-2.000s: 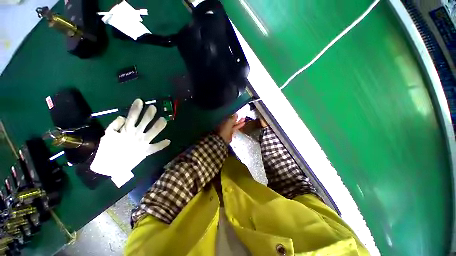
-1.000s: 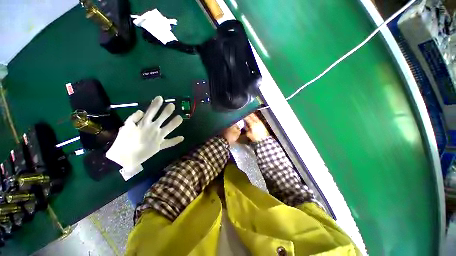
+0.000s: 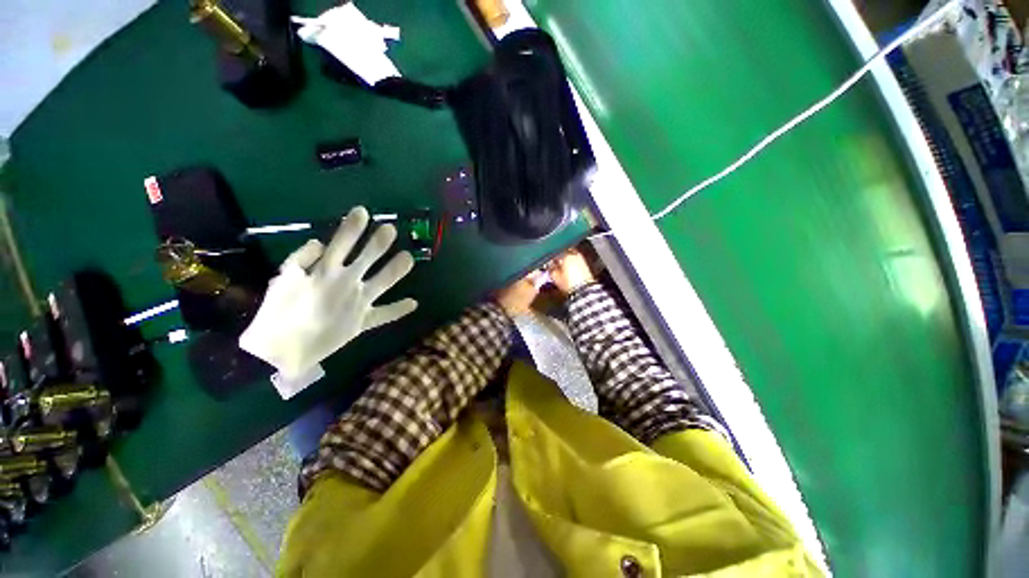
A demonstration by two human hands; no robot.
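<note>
My left hand [image 3: 519, 296] and my right hand [image 3: 571, 271] are bare and close together at the bench's edge, beside the conveyor. A small pale thing [image 3: 544, 277] shows between their fingers; it is too small to name. Both hands are small in the picture and the fingers are partly hidden, so their grip cannot be made out. A white work glove [image 3: 327, 303] lies flat on the green mat, fingers spread, touching a black smart lock panel [image 3: 203, 215] with a brass lock cylinder [image 3: 190, 269].
A black pouch [image 3: 521, 147] lies by the conveyor's white edge. Near it are a small green circuit board [image 3: 421, 229] with red wires and a black battery block [image 3: 339, 154]. More locks [image 3: 85, 339] stand at left. A white cloth [image 3: 352, 43] lies at the back. A white cord [image 3: 745, 167] crosses the conveyor.
The view has shifted, so the bench things sit further right than two seconds ago. My right hand, mostly hidden then, now shows beside my left. The glove has stayed on the mat.
</note>
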